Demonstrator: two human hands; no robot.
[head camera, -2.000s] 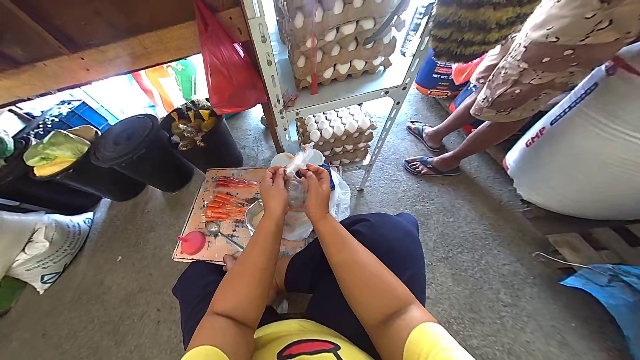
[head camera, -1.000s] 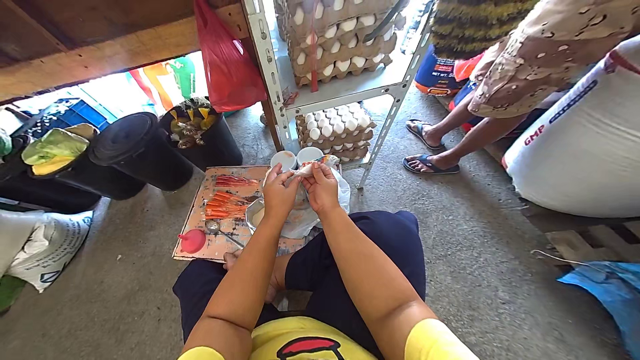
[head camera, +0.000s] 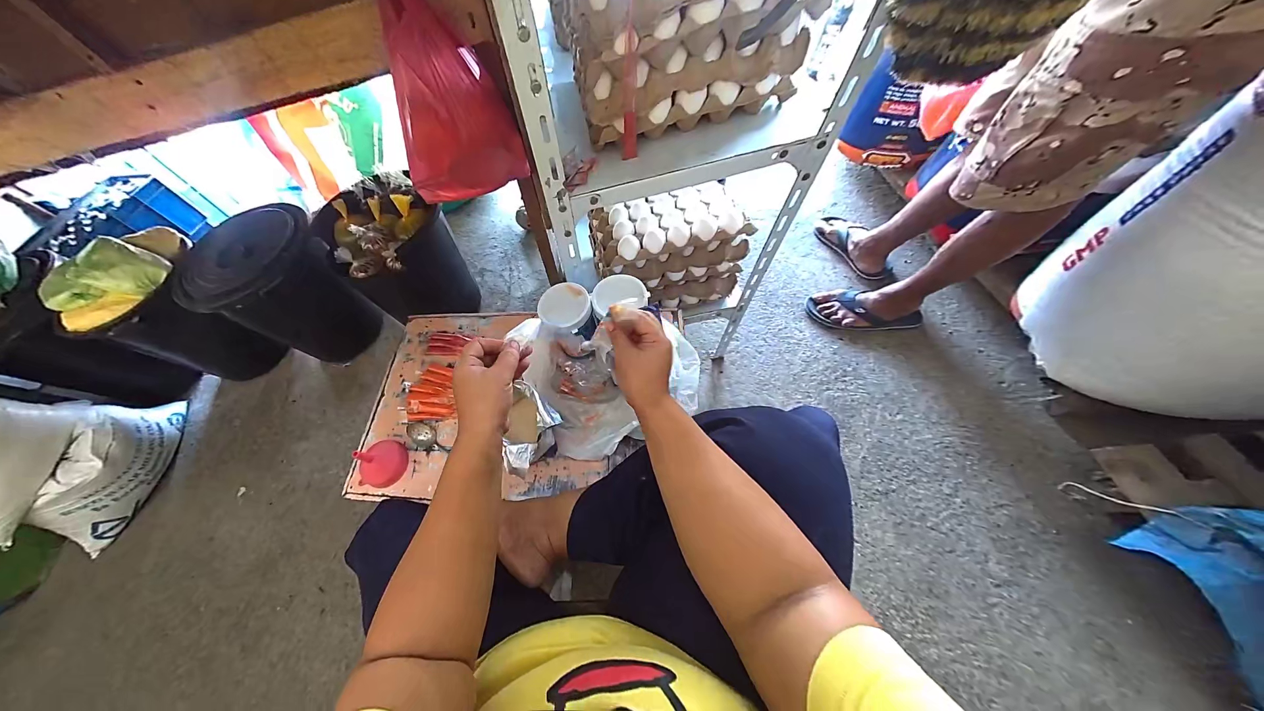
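Observation:
My left hand (head camera: 486, 383) is raised over a low board (head camera: 380, 434), thumb and fingers pinched together near a bit of clear plastic. My right hand (head camera: 640, 355) pinches a small piece of thin plastic at its fingertips, just in front of two white-lidded tubs (head camera: 565, 306). Between and below the hands lies a clear plastic bag (head camera: 592, 425) with reddish-brown contents. Several orange-red slim packets (head camera: 432, 393) lie in a row left of my left hand. A pink funnel (head camera: 383, 462) and a round metal scoop (head camera: 422, 434) are at the board's near left.
Egg trays (head camera: 671, 232) fill a metal shelf (head camera: 681, 178) beyond the board. Black bins (head camera: 286, 286) stand at the left, below a hanging red plastic bag (head camera: 454, 118). A person's legs in sandals (head camera: 864, 311) and a large white sack (head camera: 1165, 286) are at the right.
My hands were together over the board and are now apart, the left one further left. The plastic bag and the open pack between them show more than before.

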